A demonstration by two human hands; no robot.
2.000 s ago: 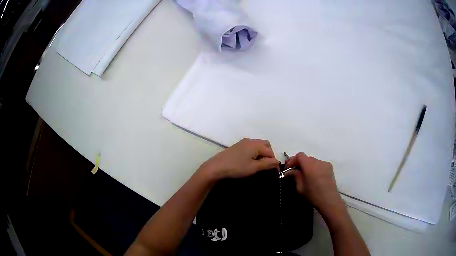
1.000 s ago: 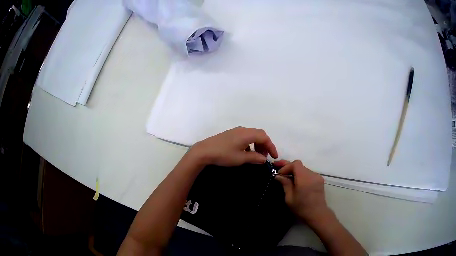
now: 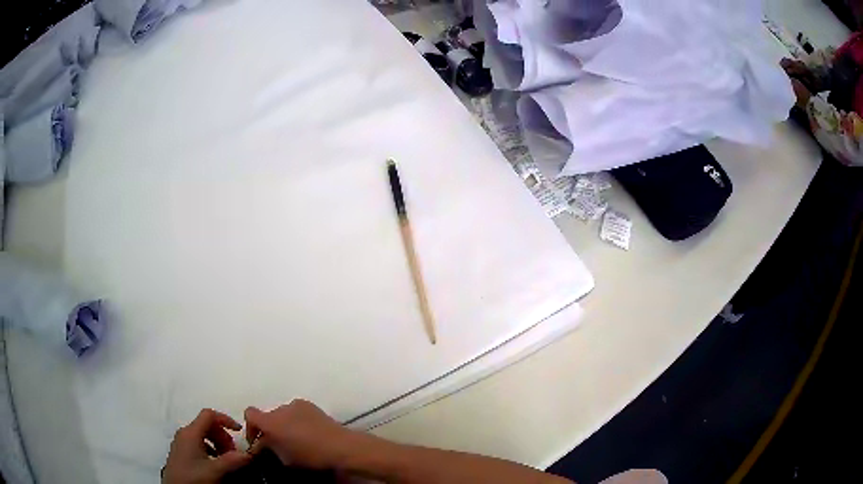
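My left hand [image 3: 202, 450] and my right hand [image 3: 295, 437] are together at the bottom left, fingertips almost touching. A sliver of the black bag [image 3: 270, 468] shows beneath them; the rest is cut off by the bottom edge. The fingers of my right hand are pinched at the bag's edge, by a tiny shiny spot. My left fingers are curled beside them; whether they grip is unclear. A pencil-thin stick with a dark end and pale wooden shaft [image 3: 415, 269] lies on the large white paper sheets [image 3: 255, 208].
Rolled paper bundles lie at the left [image 3: 83, 326] and upper left. At the upper right are large crumpled pale lilac papers [image 3: 653, 85], small printed packets [image 3: 615, 230] and another black bag [image 3: 677, 194]. A person's sleeve or patterned cloth shows at the far right edge. The table edge [image 3: 719, 302] curves along the right.
The view has swung right, bringing the packets, crumpled paper and second bag into sight. The hands and the held bag now sit at the lower left, with the bag mostly out of view.
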